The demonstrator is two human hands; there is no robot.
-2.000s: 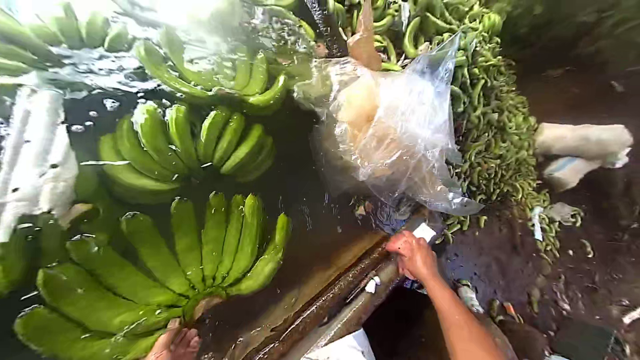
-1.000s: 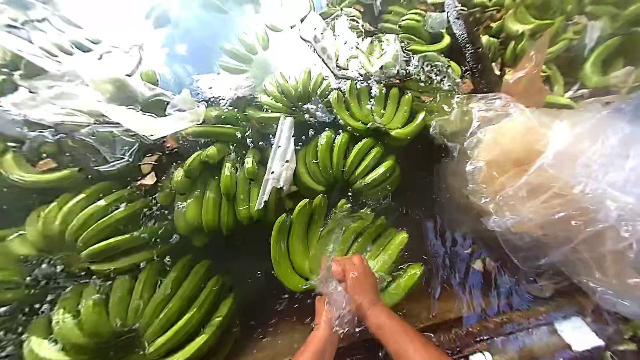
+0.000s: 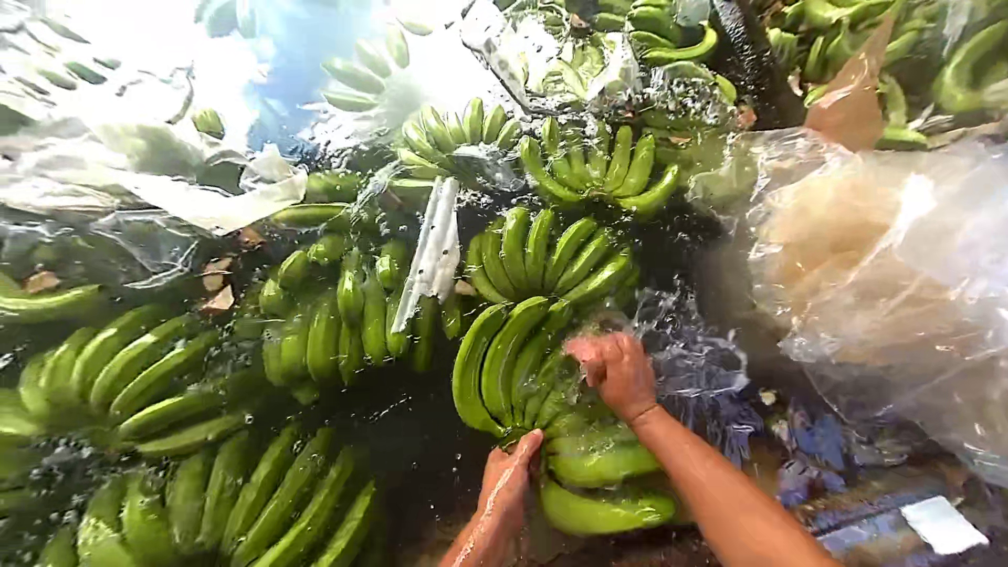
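A hand of green bananas point(image 3: 488, 362) lies fanned out in dark water at the middle of the view. My left hand point(image 3: 508, 476) grips its crown at the lower edge, thumb on top. Over the right side of the same bananas is my right hand point(image 3: 618, 370), its fingers curled around something small and pinkish that I cannot make out. Splashing water blurs the fruit beneath it. Just beyond floats another hand of green bananas point(image 3: 551, 256).
More banana hands point(image 3: 142, 370) float at left. A white strip point(image 3: 433, 248) lies among them. Clear plastic sheeting point(image 3: 874, 283) covers the right side, and pale plastic point(image 3: 213, 185) lies upper left. A white piece point(image 3: 943, 525) rests at lower right.
My hands, close together over the bananas a second ago, are now apart: the left at the crown, the right farther up and right. The bananas have turned. Earlier, my right hand was at the tank's edge.
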